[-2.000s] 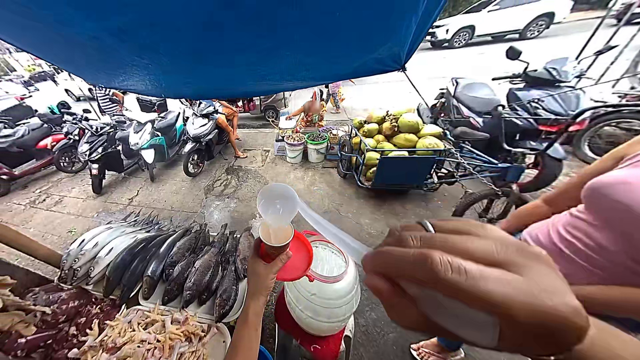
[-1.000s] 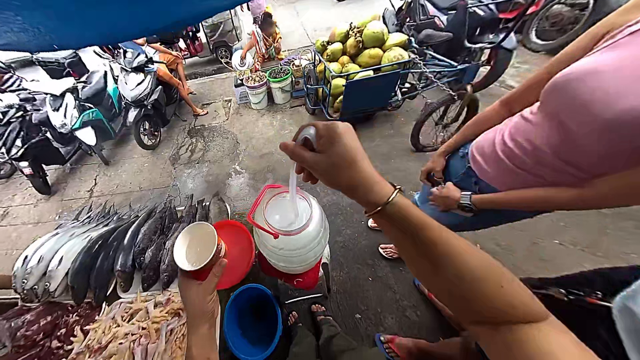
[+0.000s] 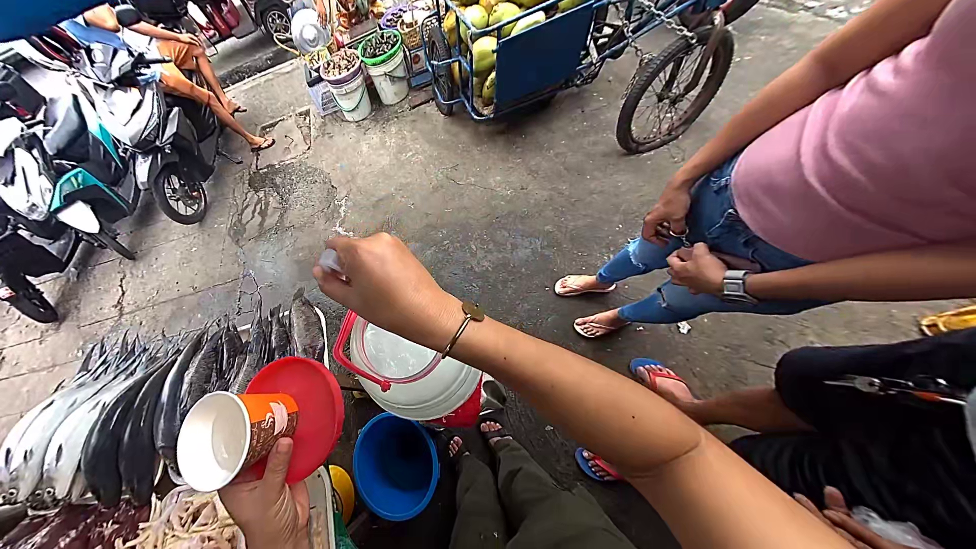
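My left hand (image 3: 268, 488) holds an orange and brown paper cup (image 3: 238, 436), tilted with its white inside toward me, together with a round red lid (image 3: 320, 408) behind it. My right hand (image 3: 389, 286) is closed around the whitish end of a ladle handle (image 3: 330, 261); the rest of the ladle is hidden. Partly below that hand and wrist stands a large translucent drink container (image 3: 435, 389) with a red rim and handle, its top uncovered and whitish liquid inside.
Rows of fish (image 3: 99, 435) and a heap of chicken feet (image 3: 187, 522) lie left. A blue bucket (image 3: 396, 467) stands near my feet. A person in a pink shirt (image 3: 862, 145) is at right, another at lower right. A cart (image 3: 541, 57) with green coconuts and parked motorcycles (image 3: 114, 145) stand beyond.
The ladle was over the cup, then down in the container; now my right hand is left of where it was over the container. The view has tilted downward.
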